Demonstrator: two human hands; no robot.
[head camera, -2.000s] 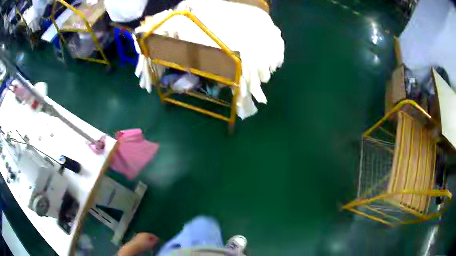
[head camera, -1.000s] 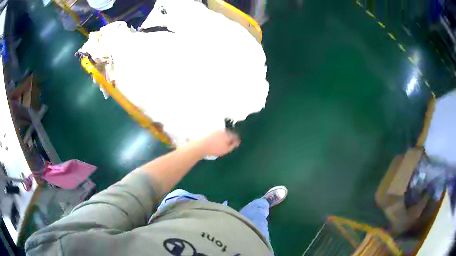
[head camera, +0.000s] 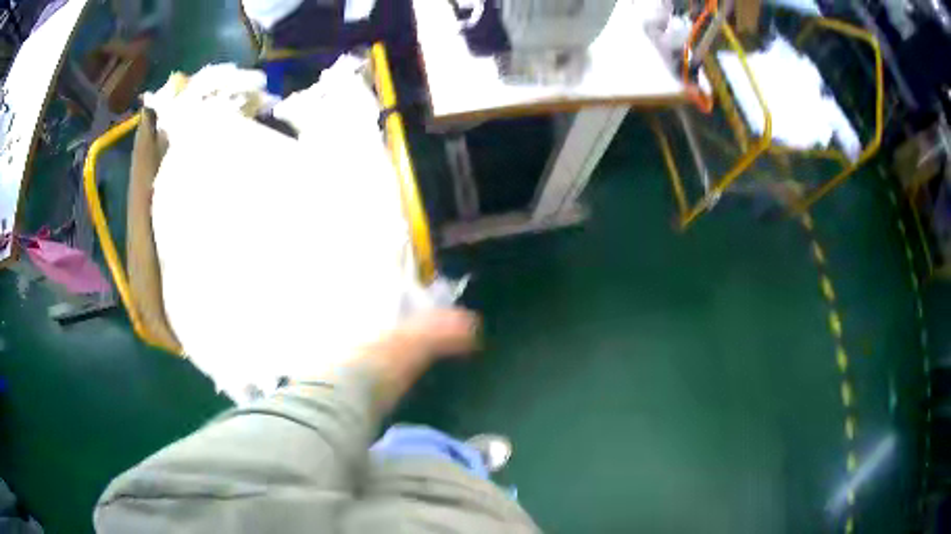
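A large heap of white fabric pieces (head camera: 282, 240) covers a trolley. The trolley's yellow tubular hoop (head camera: 409, 177) runs along the heap's right side, and another hoop is at its left. My left hand (head camera: 443, 332) is bare and blurred, just below the lower end of the right hoop, at the heap's edge. A small whitish piece shows just above its fingers; I cannot tell if the hand holds it or the hoop. My right hand is not in view.
A sewing table (head camera: 521, 107) with a machine stands beyond the trolley. A yellow-framed cart (head camera: 766, 136) with white pieces is at upper right. Pink fabric (head camera: 65, 263) hangs at far left. A dashed yellow line (head camera: 834, 323) crosses the green floor at right.
The view has turned to the right; the heaped trolley now lies further left and nearer than at first. My left arm, absent at first, reaches to the trolley's right side.
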